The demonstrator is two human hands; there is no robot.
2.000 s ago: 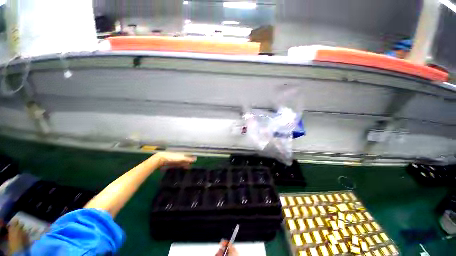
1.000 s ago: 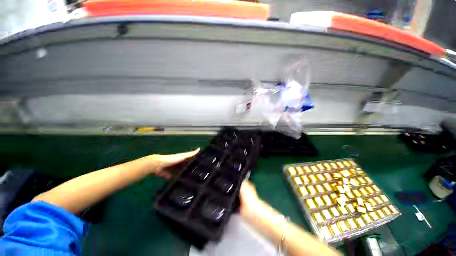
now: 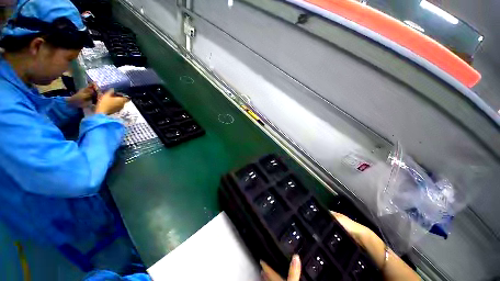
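Observation:
A stack of thick black foam trays (image 3: 299, 219) lies at the lower centre, angled. Its pockets hold black housings (image 3: 291, 236) with small bright metal dots. My left hand (image 3: 282, 271) is at the near side of the stack, its fingers against the edge; the rest is cut off by the bottom of the picture. My right hand (image 3: 351, 228) is at the far side, its fingers hidden behind the foam. A white paper sheet (image 3: 211, 255) lies left of the stack. Whether the stack touches the bench cannot be told.
A co-worker in a blue smock (image 3: 49, 148) works at the left. Beside them are another black foam tray (image 3: 167, 112) and a clear gridded tray (image 3: 140, 131) on the green bench (image 3: 164, 186). A plastic bag (image 3: 416, 192) hangs on the partition at right. A yellow-handled tool (image 3: 250, 112) lies along the back ledge.
The view has swung left and tilted, bringing the co-worker in. The clear tray of gold parts has left the picture. Both my hands remain at the foam stack, which now lies diagonally the other way.

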